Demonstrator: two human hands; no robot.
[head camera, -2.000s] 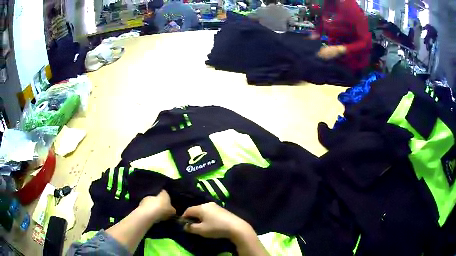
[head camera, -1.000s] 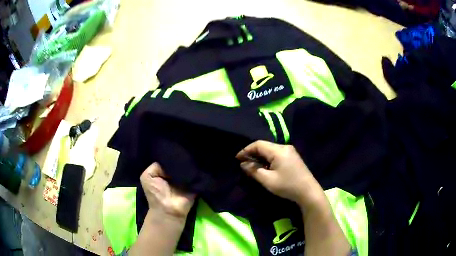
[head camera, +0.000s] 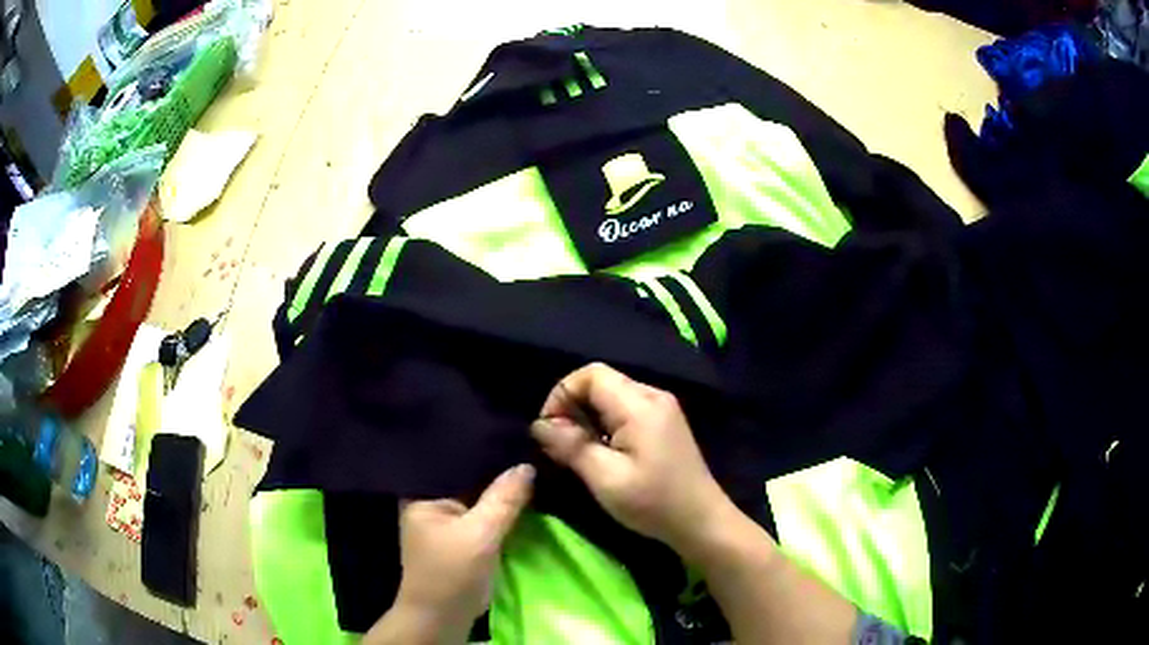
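Observation:
A black garment with neon-green blocks (head camera: 832, 315) lies spread in front of me. Its black logo panel (head camera: 630, 195) shows a pale top hat and lettering. Green stripes (head camera: 347, 284) run on both sides below it. My left hand (head camera: 460, 542) holds a black cloth edge between thumb and fingers at the lower middle. My right hand (head camera: 624, 447) is just right of and above it, fingers curled together at the black cloth. A small dark thing shows inside the right hand; I cannot tell its shape. The fingertips of the left hand are partly under the cloth.
The pale table (head camera: 340, 76) has clutter at left: a green mesh bundle (head camera: 151, 107), plastic bags, a red tray rim (head camera: 120, 321), keys (head camera: 187, 340) on paper, a black phone (head camera: 173, 517) and a blue bottle (head camera: 63, 454). A black garment pile (head camera: 1071, 315) and blue cloth (head camera: 1033, 63) are at right.
My view has tipped down since the first frame. Since the second, my right hand has moved left, closer to my left hand, and the black cloth lies flatter with more stripes showing.

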